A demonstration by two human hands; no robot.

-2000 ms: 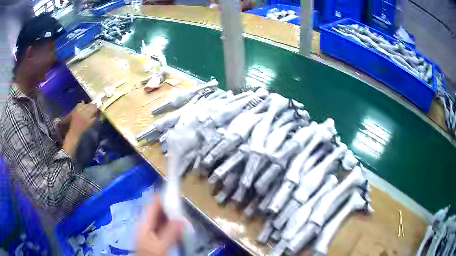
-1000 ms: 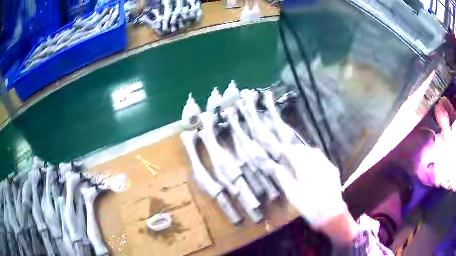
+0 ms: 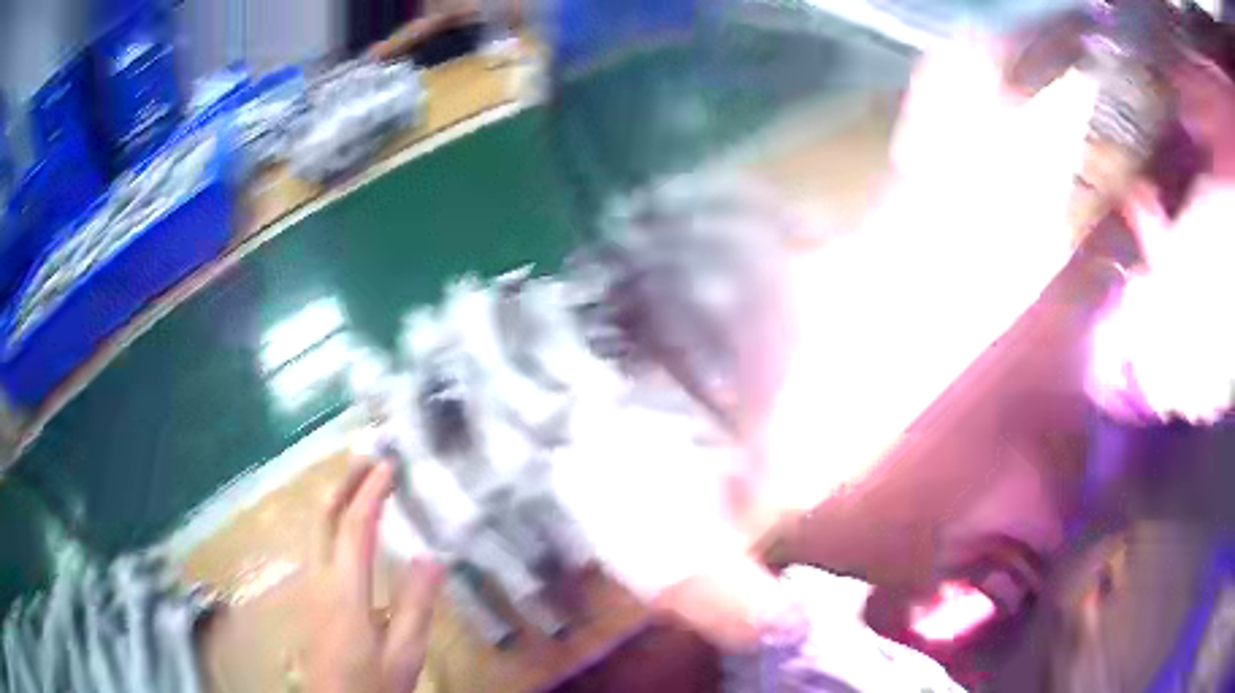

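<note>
Blurred white-grey moulded legs (image 3: 474, 460) lie in a row on the tan bench, with darker shaft ends towards me. My left hand (image 3: 369, 596) is bare, at the row's left end, its fingers apart. A white leg end is close to its fingertips; I cannot tell if they touch. My right hand (image 3: 664, 521), in a white glove, is over the right part of the row. It is blurred and washed out by glare, so its fingers and anything in them cannot be made out.
More legs (image 3: 102, 630) lie at the lower left. The green conveyor belt (image 3: 447, 217) curves behind the bench. A blue crate of legs (image 3: 129, 264) and another leg pile (image 3: 355, 119) are beyond it. Strong glare covers the right side, where part of another person's hand (image 3: 1104, 176) shows.
The view has swung further right. My left hand has come into view at the row's left end. My gloved right hand remains over the row's right part. The dish and swabs no longer show.
</note>
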